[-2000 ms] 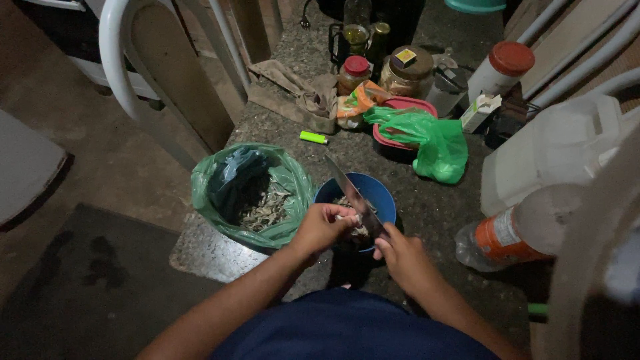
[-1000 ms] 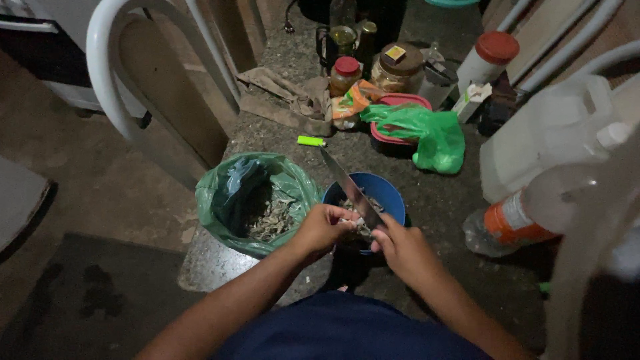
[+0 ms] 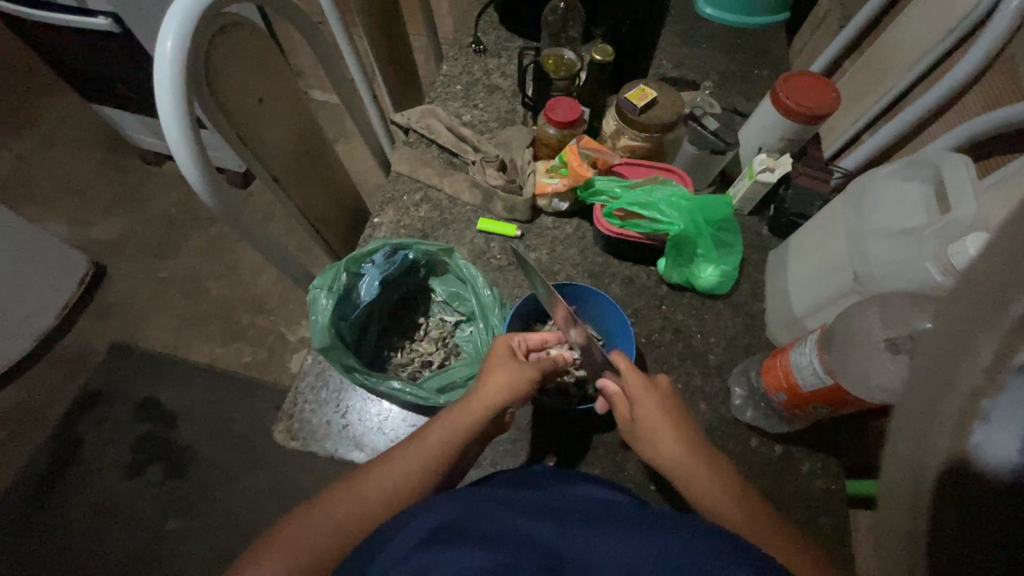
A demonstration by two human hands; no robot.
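A kitchen knife (image 3: 562,310) is in my right hand (image 3: 650,406), its blade pointing up and left across a blue bowl (image 3: 612,310). Between the fingertips of my left hand (image 3: 518,370) is a small pale piece (image 3: 562,352), close against the blade; its kind is too small to tell. Small greyish pieces lie inside the bowl beneath both hands. To the left stands a container lined with a green plastic bag (image 3: 332,320), holding many small grey pieces (image 3: 428,344) that look like little fish.
A lime-green lighter (image 3: 498,227), a brown cloth (image 3: 472,172) and a red tub with a green bag (image 3: 704,232) lie beyond the bowl. Jars stand behind. At right are a plastic jug (image 3: 864,232) and a lying plastic bottle (image 3: 808,376). A white-framed chair (image 3: 172,104) borders the stone table's left side.
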